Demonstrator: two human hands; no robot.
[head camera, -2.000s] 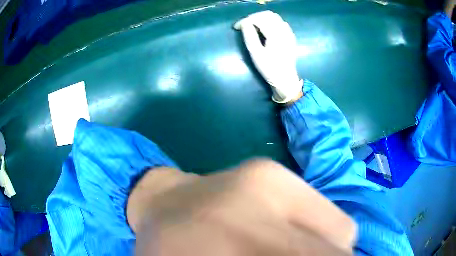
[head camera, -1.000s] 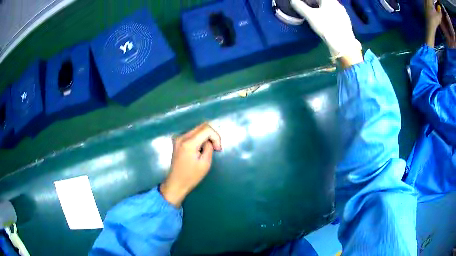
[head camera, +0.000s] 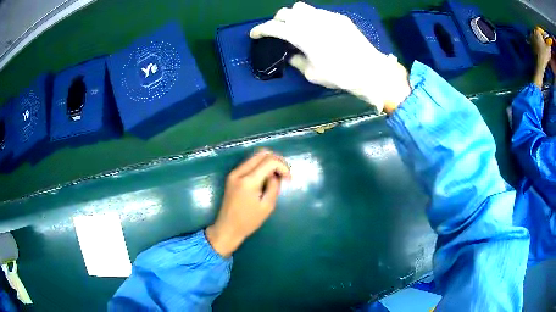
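My right hand (head camera: 332, 52), in a white glove, grips a black smart watch (head camera: 269, 58) by its edges over the tray of an open dark blue box base (head camera: 241, 91). The watch sits at or just above the tray slot; I cannot tell if it touches. A dark blue box lid (head camera: 366, 30) with a dotted ring lies just right of that base, partly behind the glove. My left hand (head camera: 247, 198), bare, is over the green bench with curled fingers and holds nothing visible.
More box bases and lids (head camera: 149, 76) stand on the green conveyor (head camera: 201, 131), left and right. A white paper sheet (head camera: 103, 245) lies on the bench (head camera: 317, 244). A pale cylinder (head camera: 7, 248) is at the far left. A neighbour's sleeves and hand (head camera: 539, 52) are at the right.
The gloved right hand has moved left with the watch, from the box area further right to the open base, whose slot was vacant. The left hand has shifted slightly right.
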